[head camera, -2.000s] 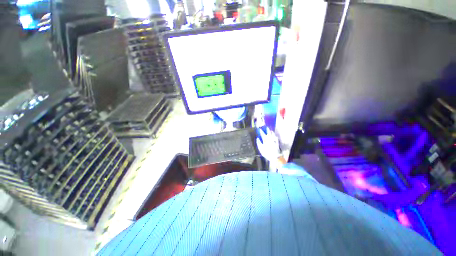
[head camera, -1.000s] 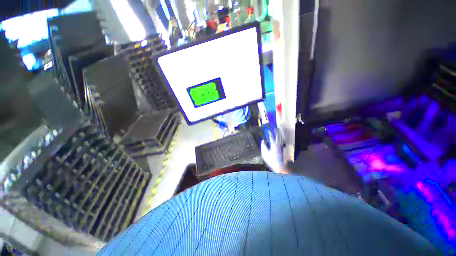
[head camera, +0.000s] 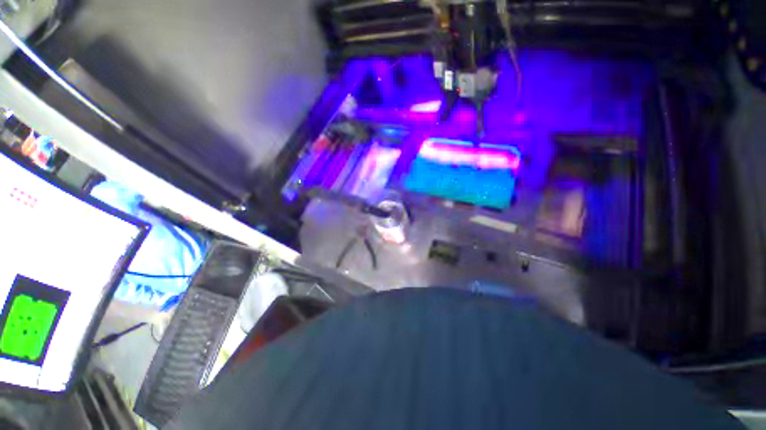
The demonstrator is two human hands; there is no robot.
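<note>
No hand shows in the picture now. In front of me is the open machine point(head camera: 323, 220), lit purple inside. A flat board point(head camera: 464, 174), blue-green with a pink glare along its far edge, lies in it. A dispensing head point(head camera: 473, 82) hangs above the far side of the board, its thin tip pointing down. A small white cup point(head camera: 390, 220) stands on the machine's front ledge. Dark open-handled pliers point(head camera: 359, 251) lie beside it.
At the left are the monitor point(head camera: 76, 239) with a green board image, the keyboard point(head camera: 186, 344), and a light blue bundle point(head camera: 147, 243) behind it. A black bin point(head camera: 290, 317) with red-orange inside is partly hidden by my clothing. Dark rails point(head camera: 588, 189) run at the right.
The view has swung right, from the monitor and tray racks to the machine's inside. The monitor and keyboard have shifted left in the picture. The gloved hand near the keyboard is out of view.
</note>
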